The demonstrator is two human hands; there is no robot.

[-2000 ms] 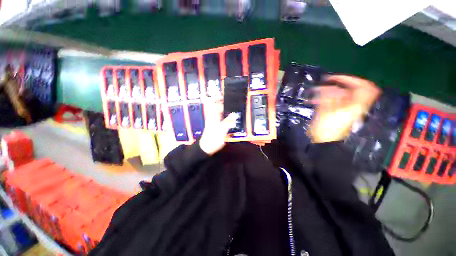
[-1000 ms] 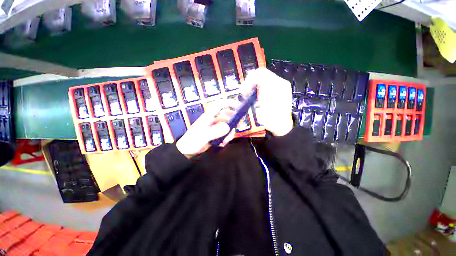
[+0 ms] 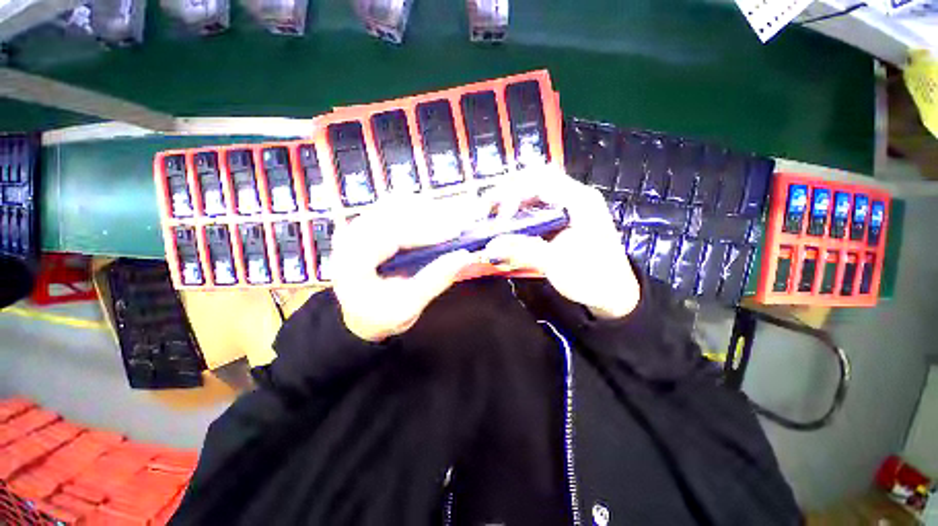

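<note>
A dark phone is held nearly level in front of my chest, its long edge towards me. My left hand grips its left end and my right hand grips its right end. Both hands are bare and overexposed. Behind them an orange phone tray shows an upper row of phone bodies with white patches; my hands hide most of its lower row. Whether the back cover is fully seated on the held phone cannot be told.
A waiting orange tray of phones lies at left. A glossy blister tray with dark covers lies at right, and an orange tray with blue-faced phones beyond it. Stacked orange trays stand lower left. Grey-white fixtures line the far side.
Two seconds ago my left hand was at a phone in the tray and my right hand over the blister tray. Now both hold the phone, turned from a steep slant to nearly level.
</note>
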